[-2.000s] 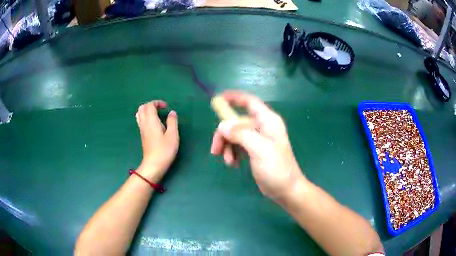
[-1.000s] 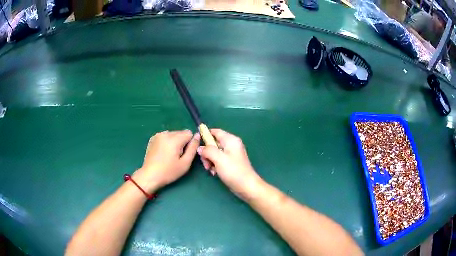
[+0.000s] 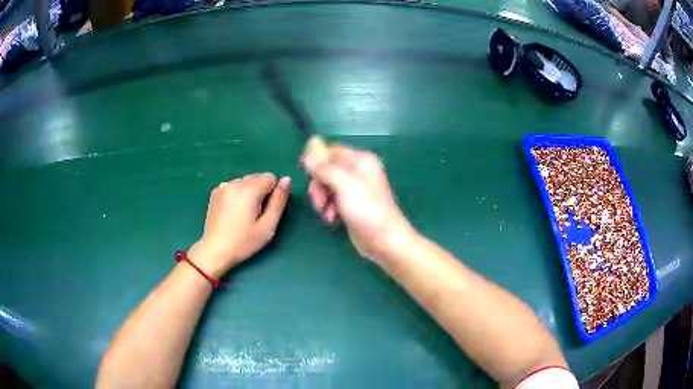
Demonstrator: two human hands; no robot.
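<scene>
My right hand [image 3: 351,190] is closed on the pale yellowish shaft of the mallet [image 3: 316,149] above the green belt. The mallet's black grip [image 3: 287,96] points away towards the far side and is blurred. I cannot see its metal head. My left hand [image 3: 245,213], with a red cord at the wrist, is palm down on or just above the belt, left of my right hand and apart from it. Its fingers are curled under, so whether it holds anything is hidden.
A blue tray [image 3: 538,142] of small copper and silvery parts lies at the right. A black fan unit with a white blade [image 3: 558,74] lies at the far right, with another dark part [image 3: 669,111] nearer the right edge. Crinkled plastic bags [image 3: 608,34] are beyond.
My hands have moved apart. My right hand has risen away with the mallet, which is now blurred. My left hand has shifted slightly left. The tray and fan appear higher in view.
</scene>
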